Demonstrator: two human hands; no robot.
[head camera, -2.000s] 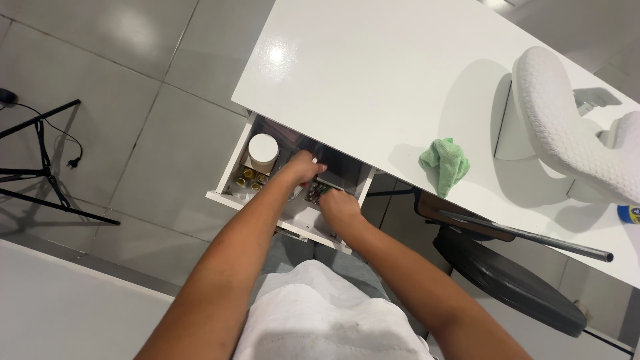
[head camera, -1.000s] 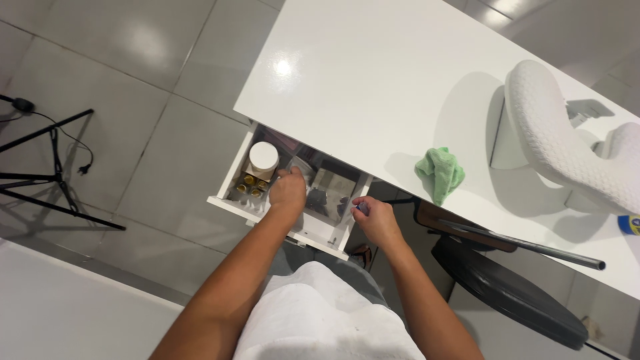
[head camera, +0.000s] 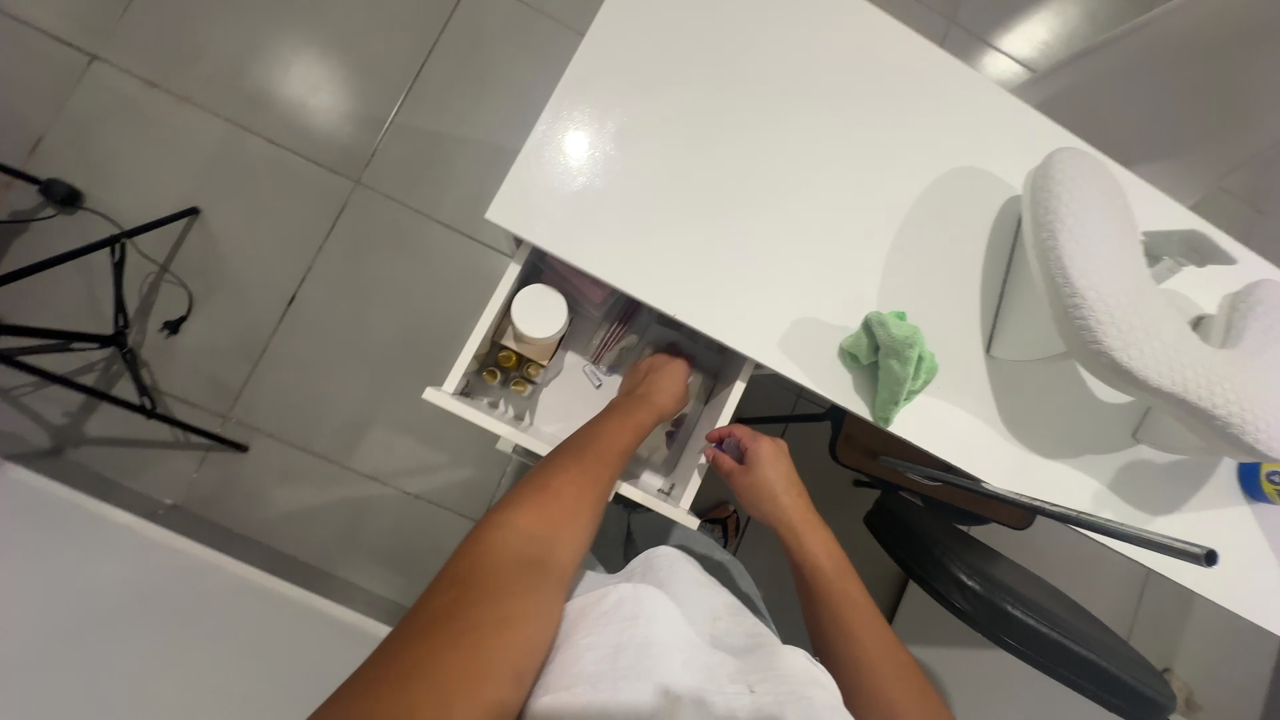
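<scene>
An open white drawer (head camera: 560, 447) juts out from under a white desk. My left hand (head camera: 655, 388) reaches into its right part, over a clear plastic container; the fingertips are hidden, so any hold there cannot be seen. Beside the drawer's right wall, my right hand (head camera: 745, 465) has thumb and index finger close together around what looks like a small clear object, hard to make out. On the drawer's left side are a jar with a white lid (head camera: 540, 313) and several small gold-capped bottles (head camera: 508, 358). Thin reddish sticks (head camera: 612, 335) lie near the middle.
On the white desk (head camera: 760, 150) lie a crumpled green cloth (head camera: 889, 365) and a white textured padded rest (head camera: 1090, 270). A black chair seat (head camera: 1010, 610) and a metal bar (head camera: 1060, 510) are at the right. A black tripod stand (head camera: 120, 335) with a cable stands on the tiled floor at left.
My left hand has moved right inside the drawer, from beside the jar to over the right part. My right hand, inside the drawer two seconds ago, is now outside its right wall.
</scene>
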